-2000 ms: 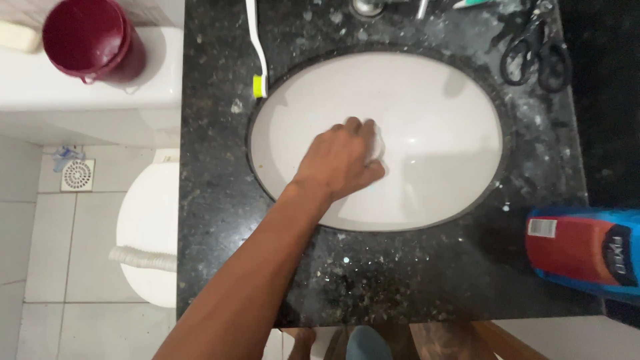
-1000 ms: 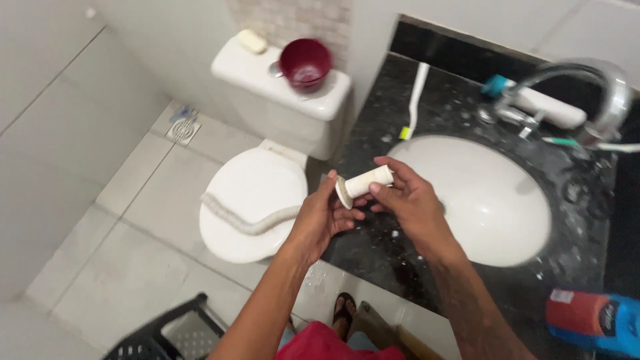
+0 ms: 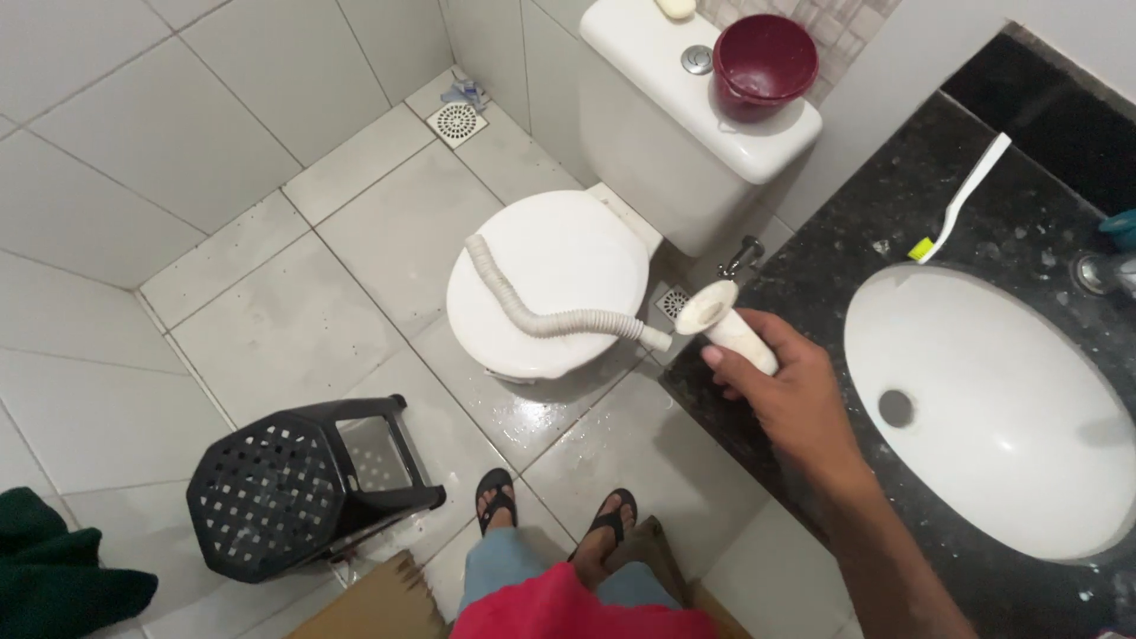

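Observation:
My right hand [image 3: 790, 382] is closed around a white plastic sink drain fitting [image 3: 741, 337], its wide flange turned up and to the left, above the counter's left edge. My left hand is out of view. A grey-white corrugated drain hose [image 3: 555, 321] lies curved across the closed toilet lid [image 3: 581, 240], one end just left of the fitting. The oval white sink basin [image 3: 994, 382] is set in the black speckled counter [image 3: 834, 231], with a dark round drain hole [image 3: 896, 408] showing. A white toothbrush [image 3: 963, 200] with yellow bristles lies by the basin's rim.
On the toilet tank [image 3: 657, 106] stand a dark red plastic pot [image 3: 765, 67] and a bar of soap [image 3: 677, 8]. A black plastic stool [image 3: 266, 497] lies tipped on the wet tiled floor [image 3: 355, 293]. A metal faucet [image 3: 1096, 273] is at the right edge; a dark green cloth [image 3: 62, 559] is at left.
One second ago both my hands held the fitting; now only my right hand does. Two seconds ago a hand was in the basin. The view has swung left toward the floor.

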